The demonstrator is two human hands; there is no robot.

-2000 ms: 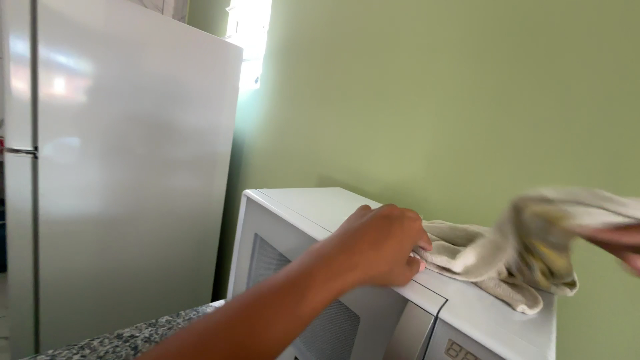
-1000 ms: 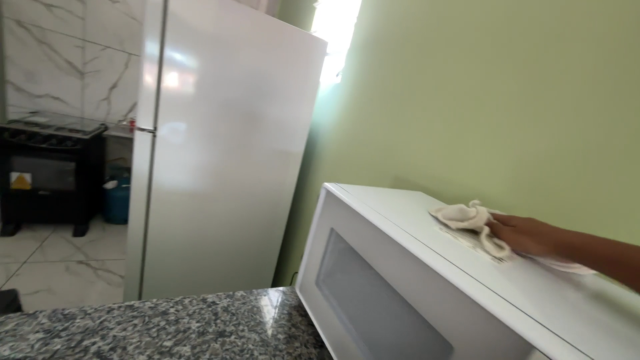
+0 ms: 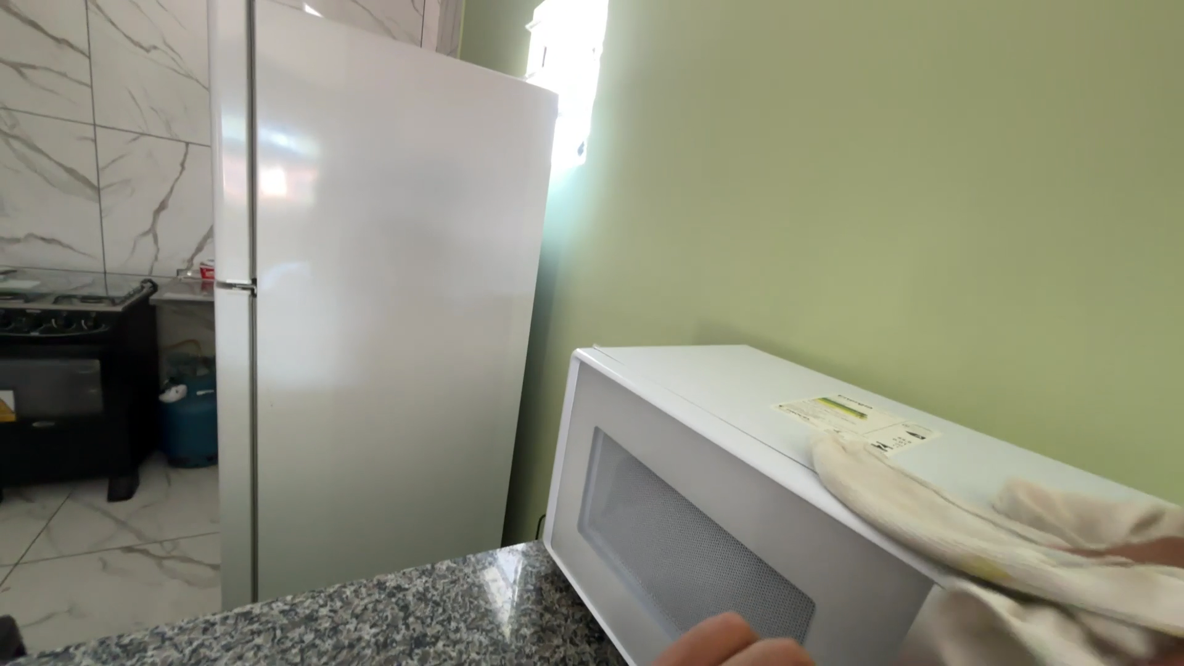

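Observation:
A white microwave oven (image 3: 684,388) stands with its door facing me and a printed label (image 3: 860,421) on its top. A pale, stained cloth (image 3: 962,536), blurred in places, lies across the right part of the top and hangs over the front edge. My right hand (image 3: 1147,553) is at the right edge of the view, holding the cloth, which mostly covers it. Low in the view, the fingers of my left hand (image 3: 731,645) show in front of the microwave door; the rest of that hand is out of view.
The microwave rests on a speckled granite counter (image 3: 416,610). A white refrigerator (image 3: 388,305) stands to the left, with a black stove (image 3: 65,388) and a blue gas cylinder (image 3: 190,421) beyond it. A green wall (image 3: 879,185) rises behind the microwave.
A second ago my right hand was on the cloth on top of the microwave; now hand and cloth are farther right, the cloth over the front edge. My left hand has come back into view.

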